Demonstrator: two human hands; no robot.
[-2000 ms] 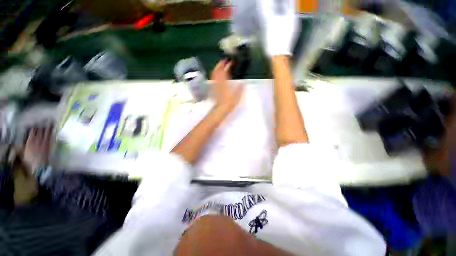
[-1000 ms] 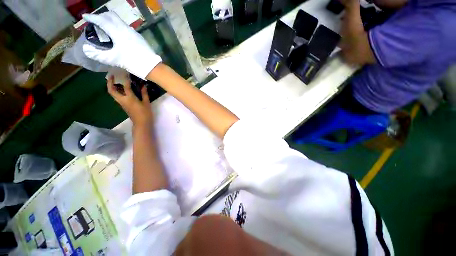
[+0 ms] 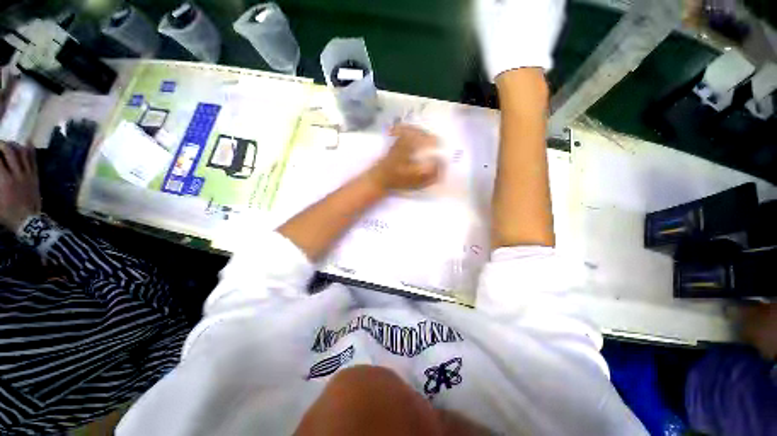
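My left hand (image 3: 413, 159) is bare, blurred and curled over the white bench cover sheet (image 3: 400, 230); a pale blur by its fingers cannot be made out. My right hand (image 3: 521, 34), in a white glove, reaches over the belt, its fingers cut off by the top edge, so its grip is hidden. A bagged product unit (image 3: 349, 81) stands upright at the bench's back edge, left of my left hand. Its black top with a white label shows inside the cloudy sleeve.
Several bagged units (image 3: 268, 36) stand on the green conveyor belt (image 3: 426, 38). A grey metal post (image 3: 609, 64) slants at right. Black boxes (image 3: 707, 272) lie at right. Printed cardboard (image 3: 200, 153) with a folded white paper (image 3: 135, 153) is at left. A striped-sleeved neighbour is at left, a purple-clothed one at right.
The view has turned back to face the bench. The unit my gloved hand held and the black box by my left hand no longer show. My left hand is now over the sheet, curled.
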